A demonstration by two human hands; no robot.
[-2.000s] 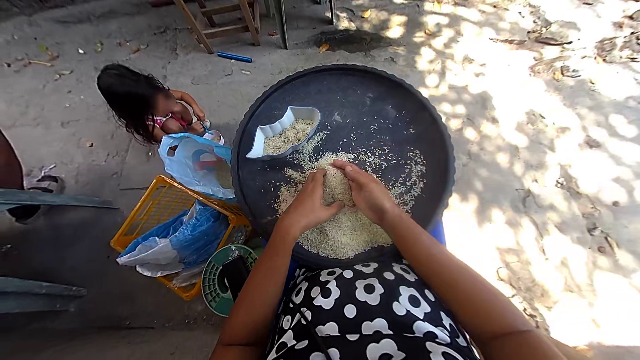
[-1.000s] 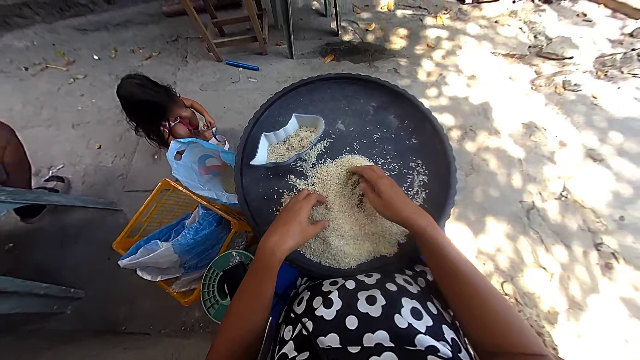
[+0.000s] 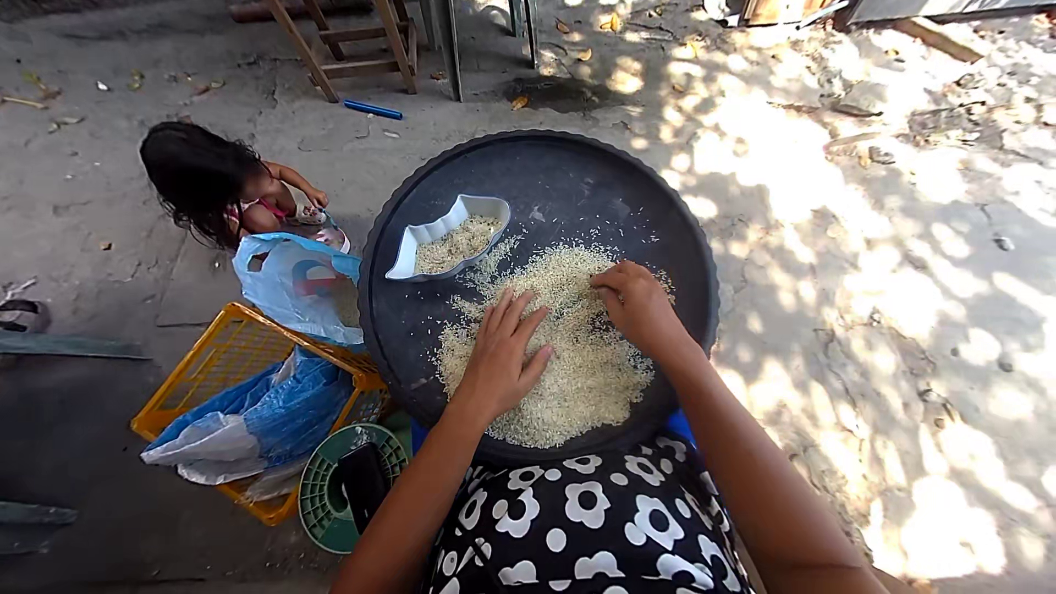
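Observation:
A round black tray with a ridged rim rests above my lap. Uncooked rice grains are spread over its middle and lower part. My left hand lies palm down on the rice with its fingers apart, holding nothing. At the right side of the rice, my right hand has its fingers bent, thumb and fingertips together at the grains; whether it pinches any is too small to tell. On the tray's upper left stands a white wavy-edged dish with more grains in it, apart from both hands.
A person crouches at the left by a blue plastic bag. Below are a yellow plastic crate holding a blue and white sack, and a green round plastic object with a black item on it. A wooden stool stands beyond.
Two seconds ago my hands were together over gathered rice; they are now apart. Since one second ago, my left hand has flattened onto the grains. The rice is more spread out than one second ago.

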